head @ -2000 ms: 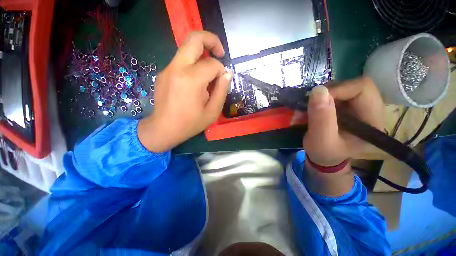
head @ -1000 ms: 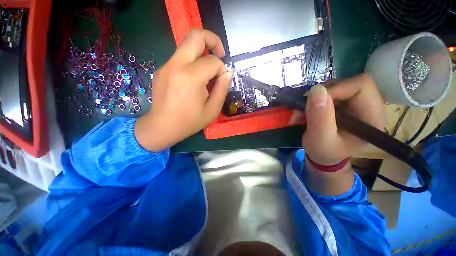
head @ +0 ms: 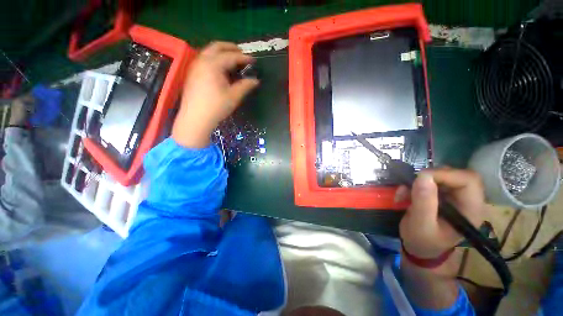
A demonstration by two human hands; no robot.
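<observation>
The tablet assembly (head: 373, 86) lies open inside a red-orange frame (head: 301, 123), with its circuit board (head: 364, 159) at the near end. My right hand (head: 441, 207) holds the black soldering iron (head: 398, 170). Its thin metal tip is over the board, near the battery's lower edge; contact cannot be told. My left hand (head: 213, 92) is raised left of the frame, above the heap of small wired components (head: 244, 145), and partly hides the heap. Its thumb and index finger are apart. A tiny shiny bit shows between them, too blurred to tell whether it is held.
A second red-framed tablet (head: 163, 92) rests over a white parts tray (head: 102, 197) at left. A whitish tub (head: 487, 170) with metal wool stands at right, before a black fume fan (head: 515, 83). Another person's arm (head: 18, 173) shows at far left.
My left hand has left the board and moved left to the heap, its fingers opening. The view has shifted, showing the whole frame. My right hand still holds the iron at the board.
</observation>
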